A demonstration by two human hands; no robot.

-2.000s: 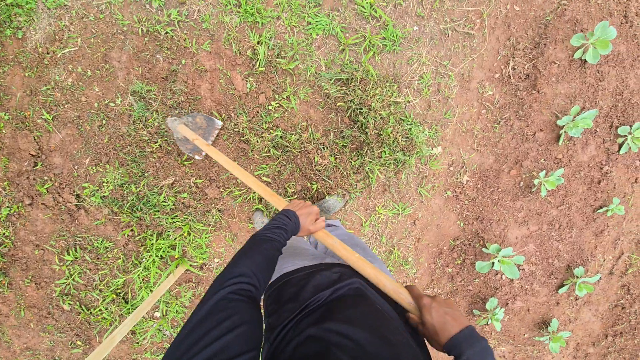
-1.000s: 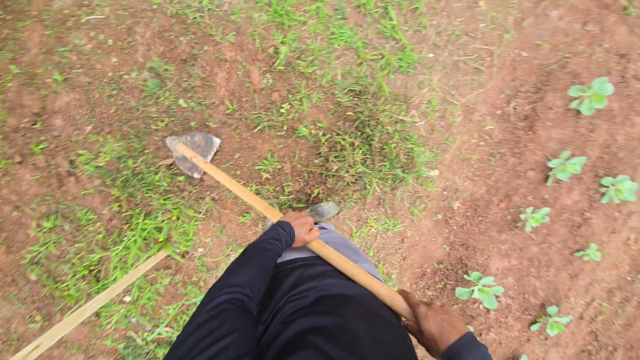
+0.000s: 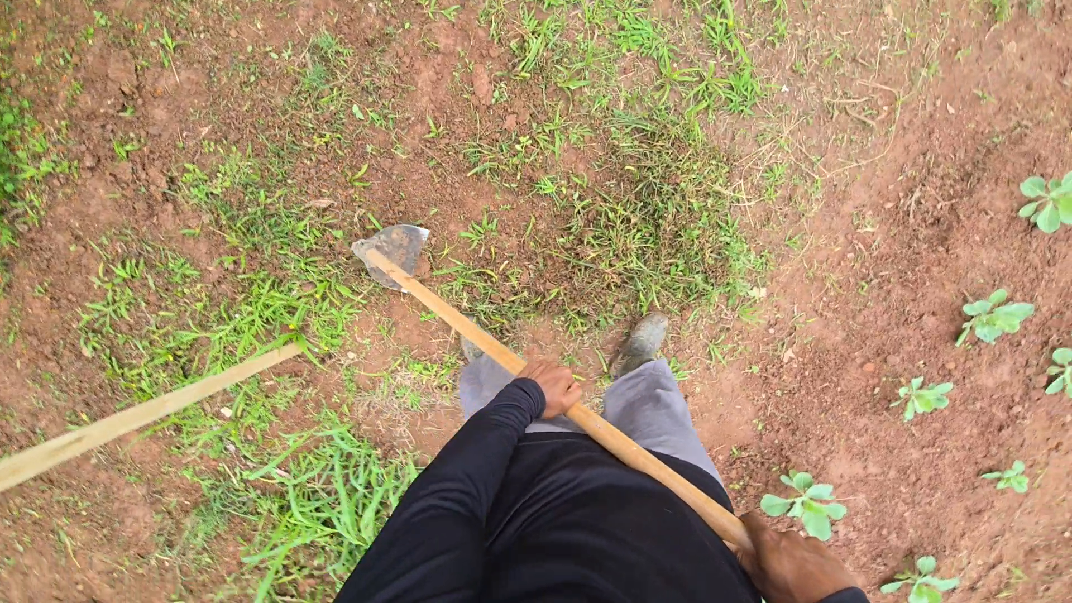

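A hoe with a long wooden handle (image 3: 477, 337) slants across the front of my body. Its metal hoe blade (image 3: 400, 251) rests at ground level on soil and short grass, left of the middle. Around the middle of the handle, my left hand (image 3: 553, 389) is closed in front of my waist. My right hand (image 3: 794, 559) grips the handle near its end, low on the right; some of its fingers are hidden. Both arms wear dark long sleeves.
A wooden pole (image 3: 151, 412) reaches in from the left edge. Leafy seedlings (image 3: 808, 504) grow in the reddish soil on the right. Loose weeds (image 3: 662, 209) lie ahead of my boot (image 3: 643, 337). Taller grass (image 3: 335, 494) stands at the lower left.
Both hands have stayed on the hoe handle. The boots now show farther apart, on either side of the handle. The view has shifted somewhat.
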